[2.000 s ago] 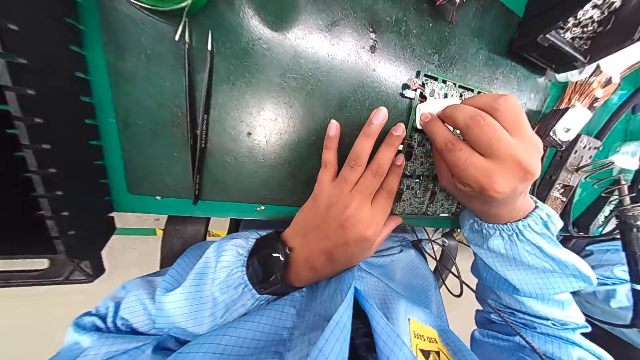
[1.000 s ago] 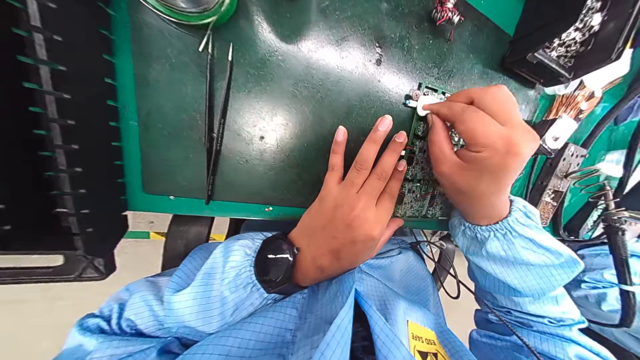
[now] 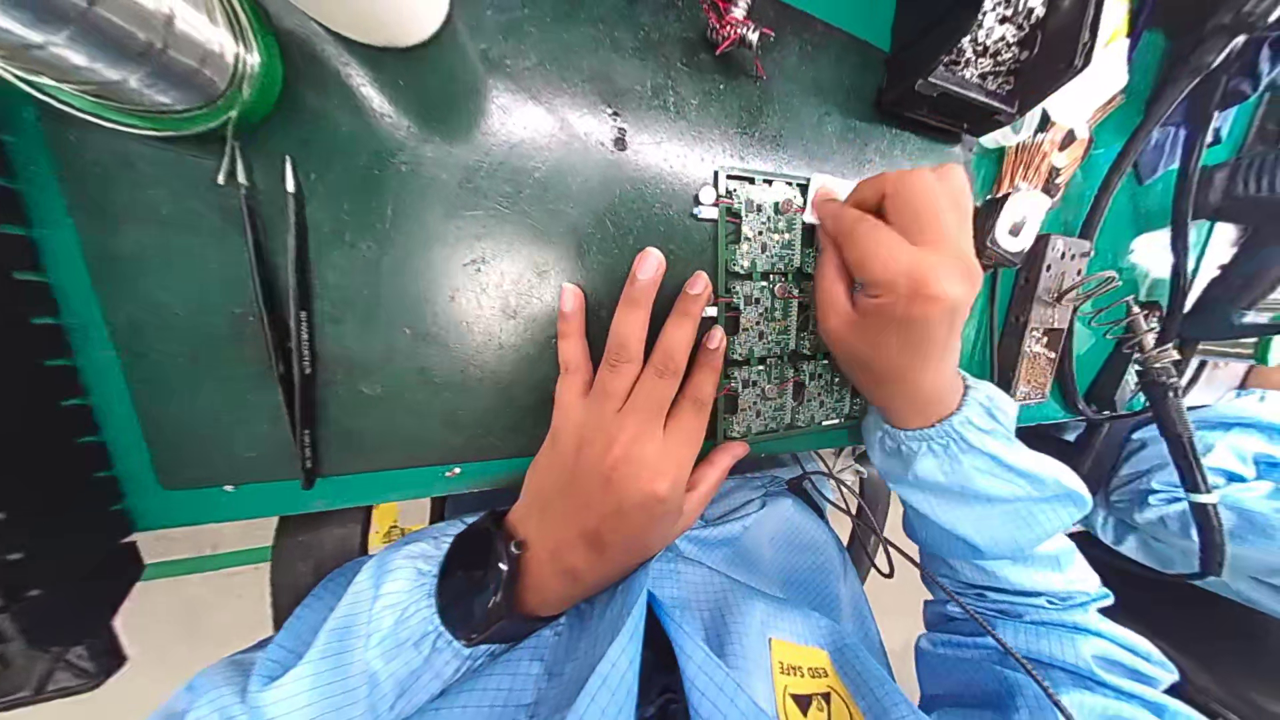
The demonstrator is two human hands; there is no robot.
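Observation:
A green circuit board panel with several populated sections lies on the dark green mat, small wired parts at its left edge. My right hand pinches a white wipe at the panel's upper right and covers part of its right side. My left hand lies palm down with fingers spread, its fingertips near the panel's left edge, holding nothing. Black tweezers lie on the mat at the left, beside another slim black tool with a metal tip.
A solder wire spool stands at the upper left. Red-wired small parts lie at the back. At the right are a black bin, a metal block and a coiled-spring holder with cables. Another person's blue sleeve shows at the far right.
My right hand has moved the white wipe from the panel's upper left part to its upper right. My left hand stays flat beside the panel.

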